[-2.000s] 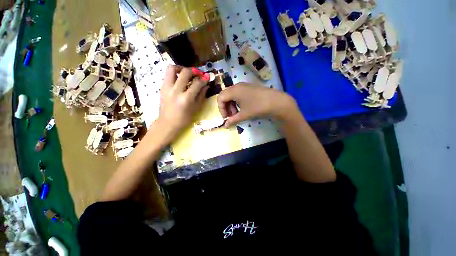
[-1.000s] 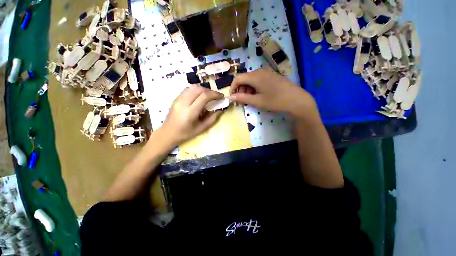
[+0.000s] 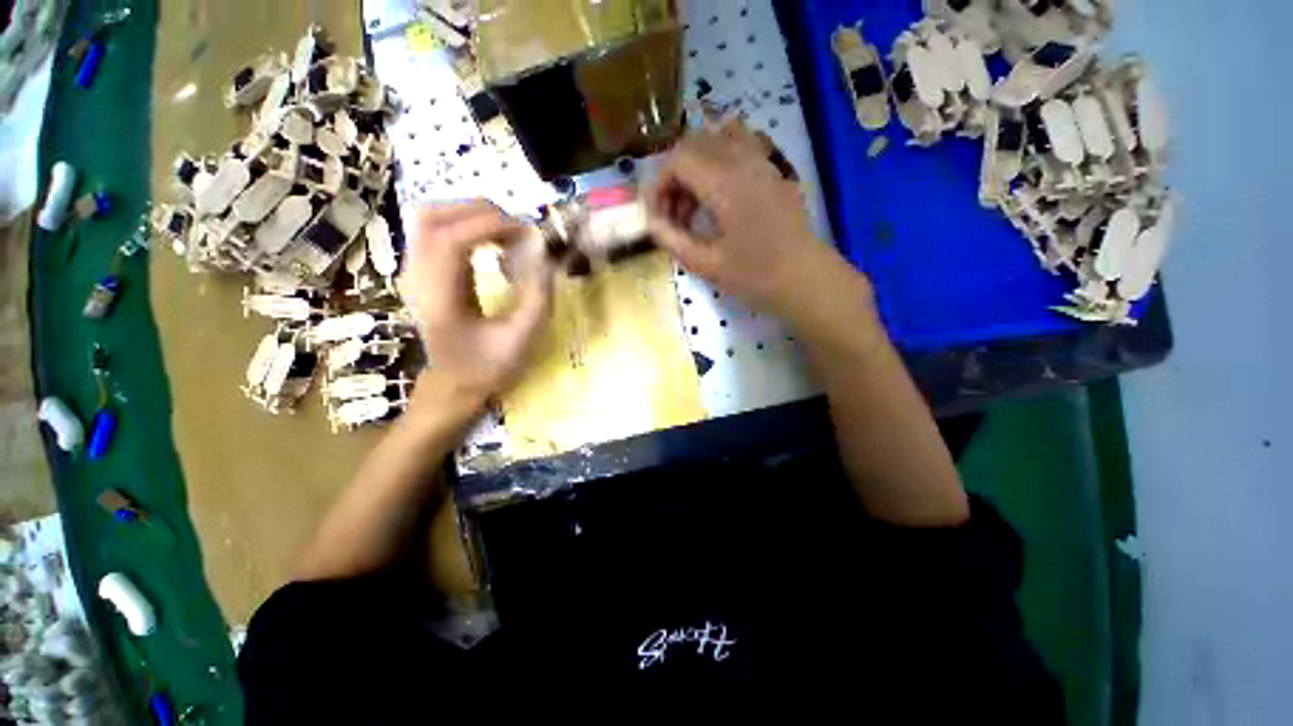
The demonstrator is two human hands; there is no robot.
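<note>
A pale beige part (image 3: 616, 223) sits blurred at the black-block fixture (image 3: 631, 250) in front of the taped box, with a red-pink spot (image 3: 610, 197) on its upper side. My left hand (image 3: 468, 295) is left of the fixture, blurred, with thumb and forefinger curved apart and nothing visible held between them. My right hand (image 3: 740, 213) is at the right end of the part, fingertips bunched close to it; blur hides whether they grip it. The yellow work pad (image 3: 610, 362) lies below the fixture.
The taped box (image 3: 581, 71) stands behind the fixture with a dark open front. A pile of beige parts (image 3: 291, 213) lies on the brown surface at left. The blue tray (image 3: 908, 270) at right holds another pile. The green belt (image 3: 135, 426) at far left carries blue cylinders and white shells.
Both hands have moved up from the yellow pad and spread apart. The pale part they held together over the pad no longer shows there. The red-pink spot shows at the fixture again.
</note>
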